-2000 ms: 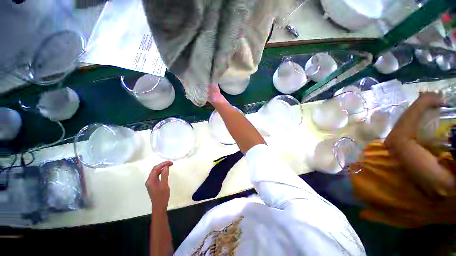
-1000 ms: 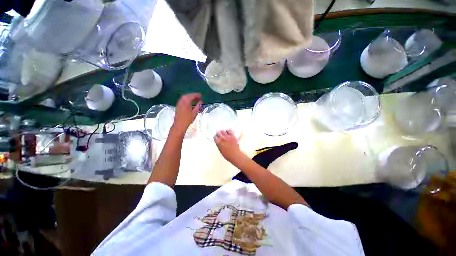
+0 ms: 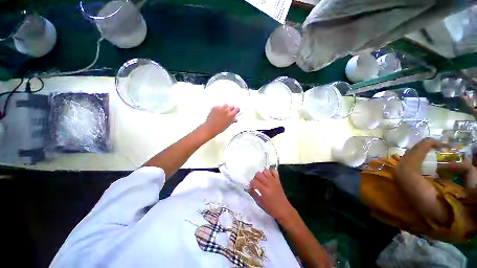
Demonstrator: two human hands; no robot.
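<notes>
A clear-walled unit with a white lower part (image 3: 245,159) is at the bench's front edge, close to my chest. My right hand (image 3: 268,191) grips its near right rim. My left hand (image 3: 222,119) has bent fingers at the near edge of another clear-walled unit (image 3: 226,90) on the bench; whether it grips that unit cannot be told. More such units stand in the row, one to the left (image 3: 146,88) and one to the right (image 3: 279,98). A dark cloth or glove (image 3: 273,132) lies partly hidden behind the near unit.
A plastic-wrapped square (image 3: 80,123) and grey taped box (image 3: 31,125) lie left, with cables. The green conveyor (image 3: 193,39) behind carries units. A grey-beige cloth (image 3: 355,26) hangs at upper right. A person in orange (image 3: 418,201) works at right, beside several units.
The view has shifted. My right hand has moved from the bench row to a unit now close to my chest. My left hand has come to the row's near side.
</notes>
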